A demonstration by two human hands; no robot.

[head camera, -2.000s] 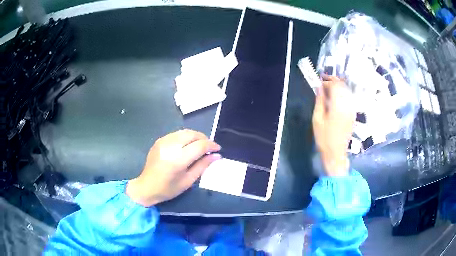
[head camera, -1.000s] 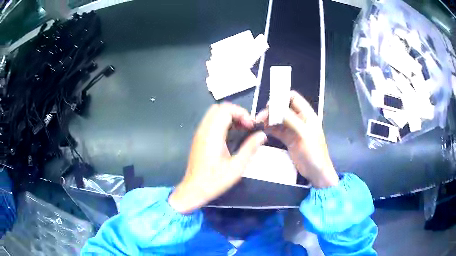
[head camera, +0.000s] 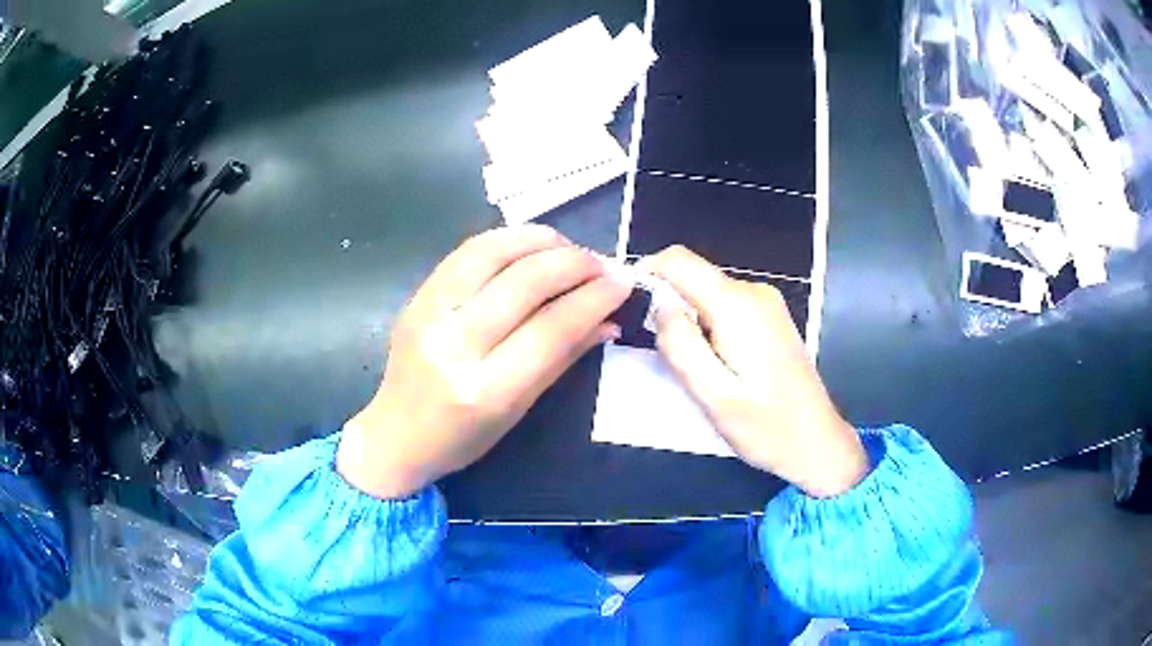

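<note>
My left hand [head camera: 486, 347] and my right hand [head camera: 745, 360] meet over the near end of a long black adhesive strip [head camera: 726, 114] with white edges and thin cross lines. Their fingertips pinch a small white panel [head camera: 652, 290], mostly hidden by the fingers. White bare liner [head camera: 657, 406] shows below the hands, partly covered by my right hand. A loose stack of white plates [head camera: 556, 120] lies against the strip's left edge.
A tangled heap of black cables [head camera: 95, 252] lies at the left. A clear plastic bag of white panels [head camera: 1049, 152] with dark windows lies at the right. Clear blister trays [head camera: 145, 568] are at the lower left. Blue cloth shows at the left edge.
My right hand has come from the bag at the right to the strip with a white panel. My left hand has met it there. The panel, upright a second ago, is now lowered between the fingers.
</note>
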